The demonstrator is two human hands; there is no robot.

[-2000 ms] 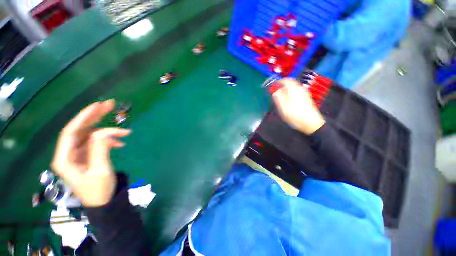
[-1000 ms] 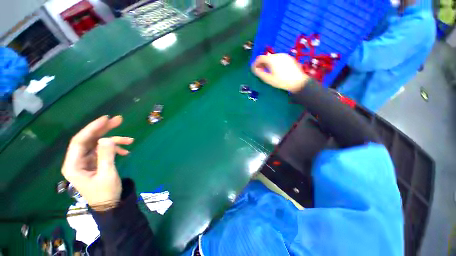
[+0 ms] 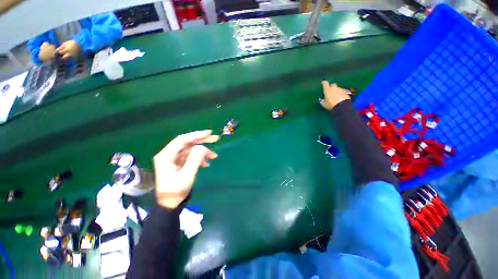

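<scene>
My left hand (image 3: 183,169) is raised over the green bench (image 3: 251,180), fingers apart and empty. My right hand (image 3: 333,96) reaches over the belt beside the blue basket; a small dark bit shows at its fingertips, and I cannot tell whether it holds it. An open watch unit (image 3: 351,91) lies just right of my right hand. Another open unit (image 3: 278,113) lies to its left, and a further one (image 3: 229,128) lies near my left fingertips. Two blue-faced parts (image 3: 329,146) lie below my right hand.
Blue basket (image 3: 442,82) with red clamps (image 3: 407,144) at right. Black tray (image 3: 456,245) with clamped units at low right. Pile of units (image 3: 68,234), smartphone (image 3: 115,253), white wipes (image 3: 112,210) and silver bottle (image 3: 134,180) at left. A person's hands (image 3: 60,50) work across the bench.
The view has swung right and the scene has shifted. My right hand has moved from the basket's edge to over the belt. My left hand keeps a similar open pose.
</scene>
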